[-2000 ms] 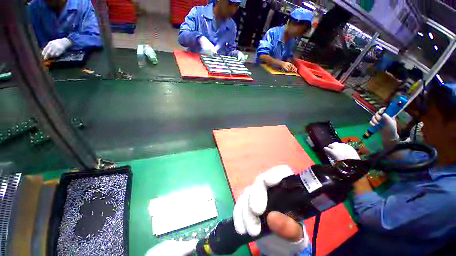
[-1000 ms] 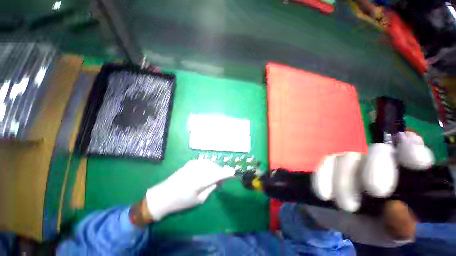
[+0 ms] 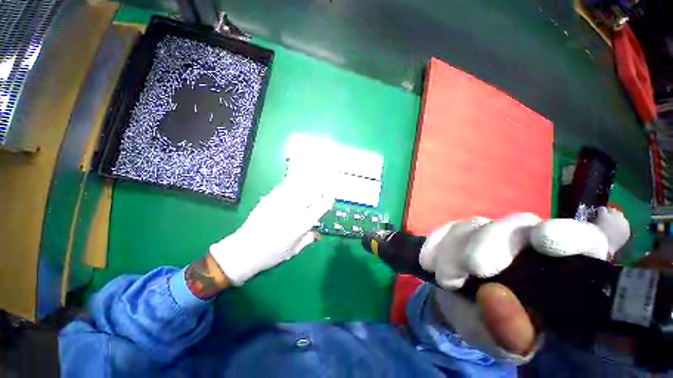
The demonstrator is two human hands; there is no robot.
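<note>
My right hand (image 3: 494,258), in a white glove with the thumb bare, is closed around a black electric screwdriver (image 3: 575,288). Its yellow-ringed tip points left at the right end of a narrow green circuit board (image 3: 350,220). My left hand (image 3: 269,229), in a white glove, rests over the left end of the board and the lower left of the white strips (image 3: 358,177). Its fingertips are washed out by glare, so I cannot tell whether it grips anything. The white strips lie flat just beyond the board.
A black tray (image 3: 254,118) of tiny silver screws (image 3: 144,140) lies left. A red-orange sheet (image 3: 483,148) lies right, with a dark container (image 3: 590,177) and another gloved hand beyond. Cardboard (image 3: 70,111) and silver ridged strips (image 3: 22,52) are far left. The conveyor (image 3: 369,33) runs behind.
The view has tilted down from the line of workers to the bench. My left hand has moved up over the strips and board end. The screwdriver tip stays beside the board.
</note>
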